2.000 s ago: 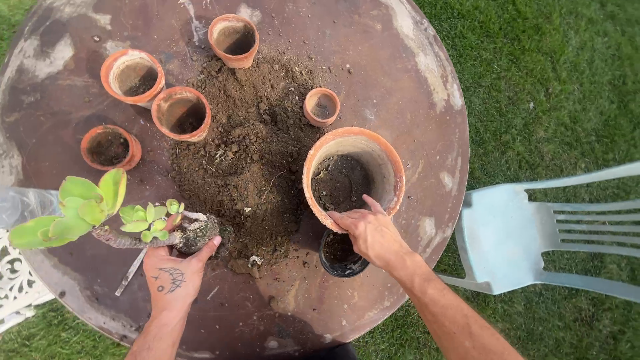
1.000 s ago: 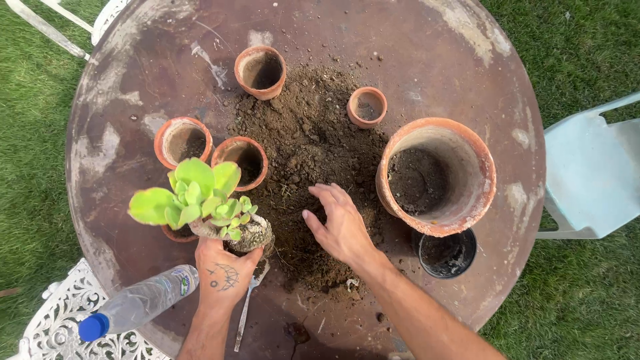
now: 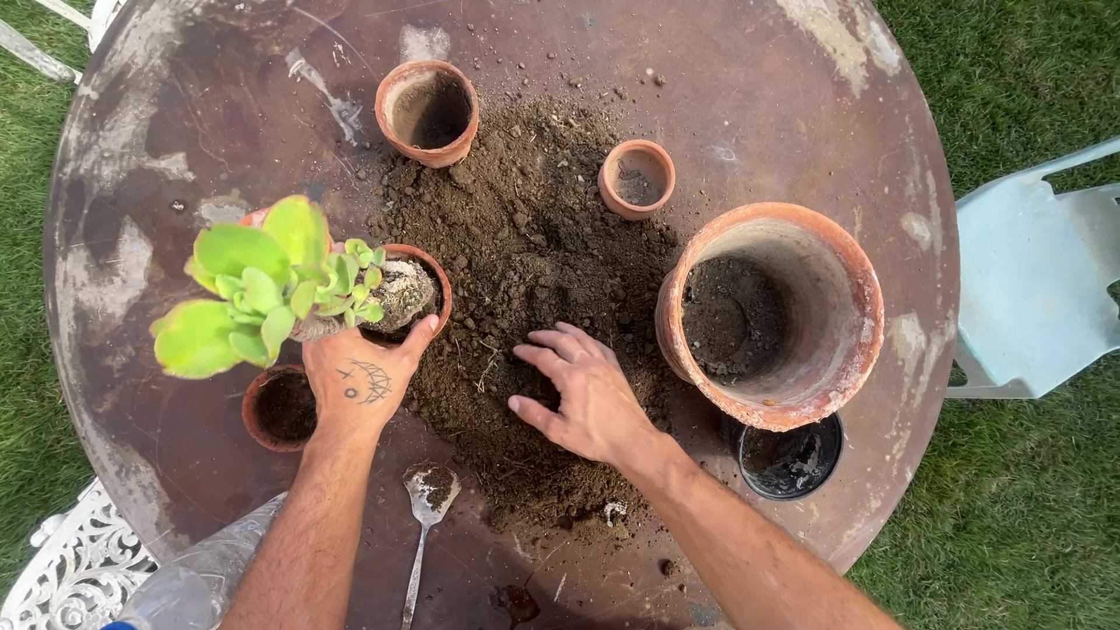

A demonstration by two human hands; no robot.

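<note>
My left hand (image 3: 363, 367) grips a succulent plant (image 3: 262, 284) by its thick stem near the root ball (image 3: 404, 293), which is over a terracotta pot (image 3: 444, 289) at the left of the soil. Whether the root ball rests in that pot I cannot tell. My right hand (image 3: 582, 394) touches the heap of soil (image 3: 525, 227), fingers apart, with nothing held. Right of it stands a large terracotta pot (image 3: 862, 289) with some soil at its bottom. A metal spoon (image 3: 424, 516) with soil in its bowl lies between my forearms.
Smaller terracotta pots stand at the back (image 3: 427, 114), right of the soil (image 3: 636, 179) and lower left (image 3: 280, 407); another is mostly hidden behind the leaves. A black plastic pot (image 3: 792, 455) sits below the large pot. A plastic bottle (image 3: 206, 569) is beside my left forearm. Chairs flank the round table (image 3: 787, 96).
My right hand has moved from the large pot's rim to the soil. My left hand has carried the succulent up to a terracotta pot. The view has shifted.
</note>
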